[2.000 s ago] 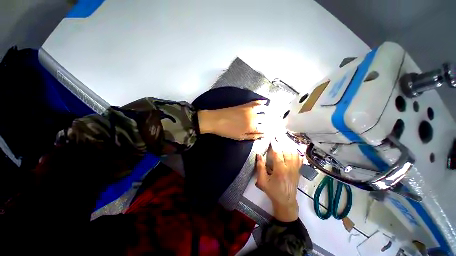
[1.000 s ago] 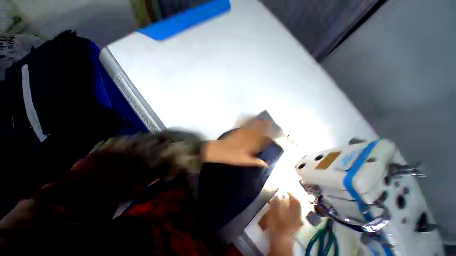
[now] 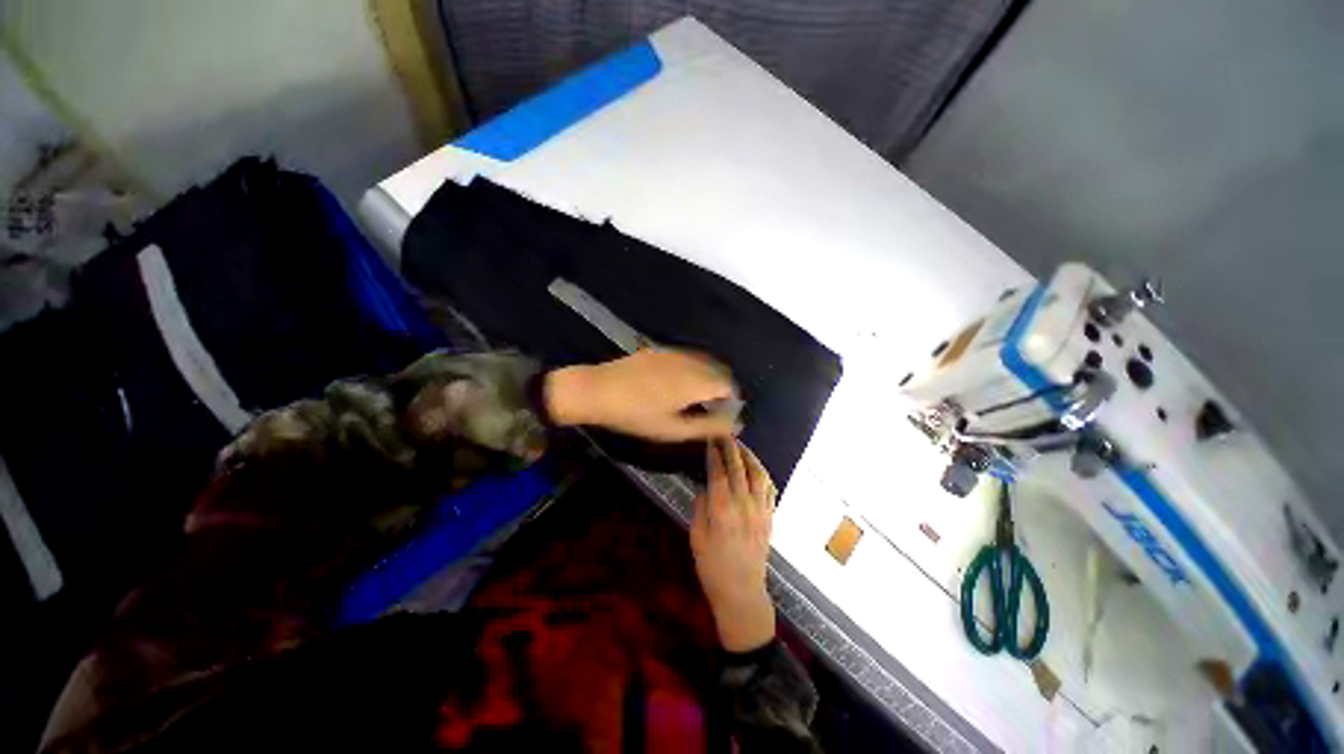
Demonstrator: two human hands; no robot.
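Note:
A large dark cloth panel lies flat on the white table, left of the sewing machine. A narrow pale strip lies on it, its lower end near my left hand. My left hand is over the panel's near part with curled fingers; a small greyish bit shows at its fingertips, too small to name. My right hand reaches up from the front edge, fingers extended and together, its tips meeting my left fingertips. Whether either hand grips the cloth is hidden.
The white sewing machine with blue stripe stands at right. Teal-handled scissors and a tan patch lie near it. Dark panels with pale strips are piled at left on blue cloth. Blue tape marks the far table corner.
The grey panel and navy piece have left the needle area and are no longer seen. A dark panel with a pale strip now lies under my hands. The view has shifted, and both hands are farther left.

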